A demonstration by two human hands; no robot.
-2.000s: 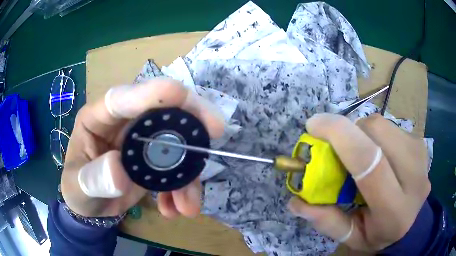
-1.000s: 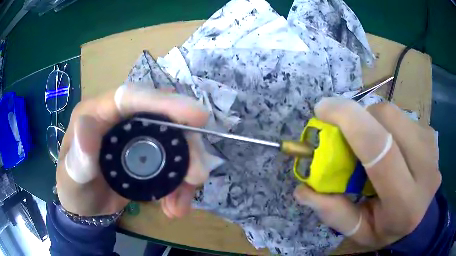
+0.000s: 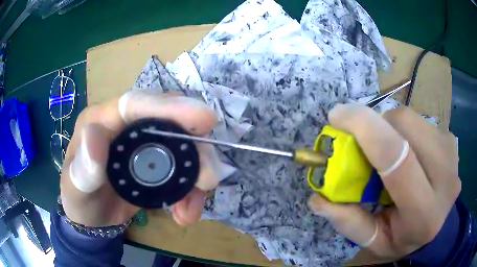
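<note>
My left hand [image 3: 89, 161], with whitish finger cots, holds a black round disc [image 3: 123, 180] with a ring of small pale holes and a silvery centre facing up. My right hand [image 3: 402, 172] grips the yellow-and-blue handle [image 3: 345, 172] of a hand tool. Its brass-coloured collar [image 3: 308, 157] holds a long thin silver shaft [image 3: 235, 145] that points left. The shaft's tip lies over the upper part of the disc, near the holes; whether it is in a hole I cannot tell.
A crumpled, black-smudged white cloth [image 3: 282, 99] lies under my hands on a tan board [image 3: 115, 62]. Pointed silver tweezers [image 3: 389, 94] and a dark cord [image 3: 417, 70] are at the right. Eyeglasses [image 3: 63, 98] and a blue bin [image 3: 14, 138] are at the left.
Since two seconds ago the disc has moved left and the shaft now crosses its upper part instead of its centre. The tool has shifted slightly right. Little has changed in the last second.
</note>
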